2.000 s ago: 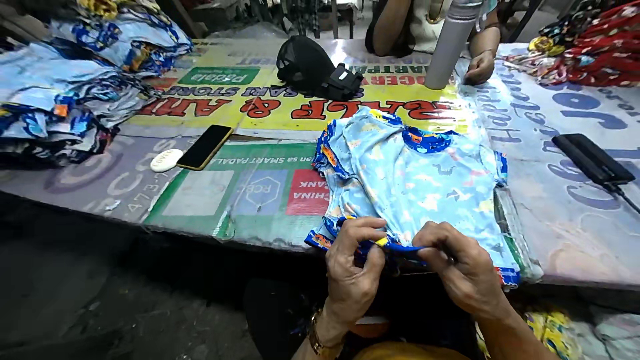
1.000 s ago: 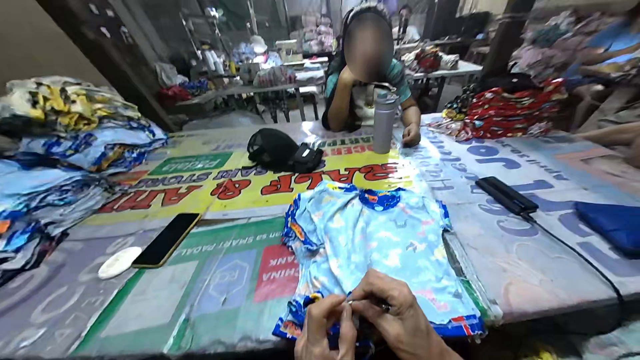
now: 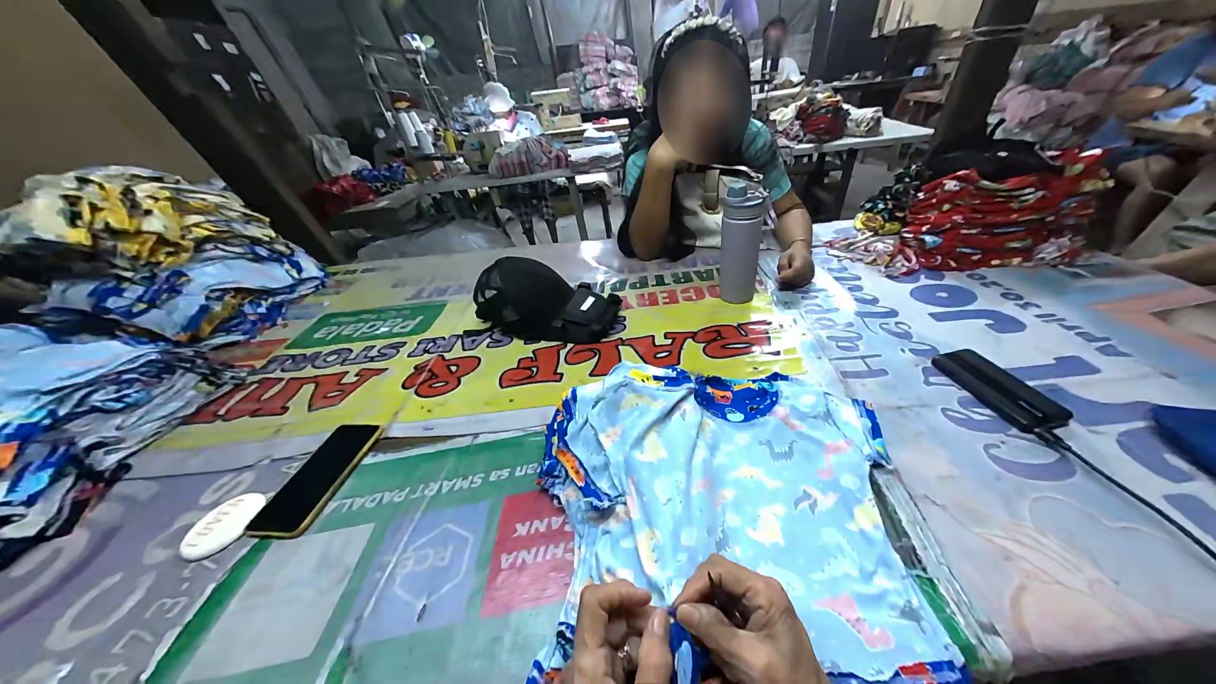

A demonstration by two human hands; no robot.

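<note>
A light blue child's shirt (image 3: 731,475) with dinosaur prints and darker blue trim lies spread on the table, its neckline toward the far side. Over its lower edge, my left hand (image 3: 617,632) pinches a piece of blue fabric (image 3: 686,651) between thumb and fingers. My right hand (image 3: 746,622) grips the same fabric close beside it, and a thin dark tip sticks up near its fingers; what this is I cannot tell. Part of the shirt's hem is hidden behind both hands.
Folded garments (image 3: 142,247) are piled at left. A phone (image 3: 315,480) and white oval object (image 3: 223,525) lie left of the shirt. Beyond are a black cap (image 3: 532,296), a bottle (image 3: 741,242) and a seated person (image 3: 703,142). Right: red garments (image 3: 997,214), a black power bank (image 3: 1002,389) with cable.
The view has tilted up. My hands, apart on the hem two seconds ago, are now close together at the fabric. The seated person's face has come into view.
</note>
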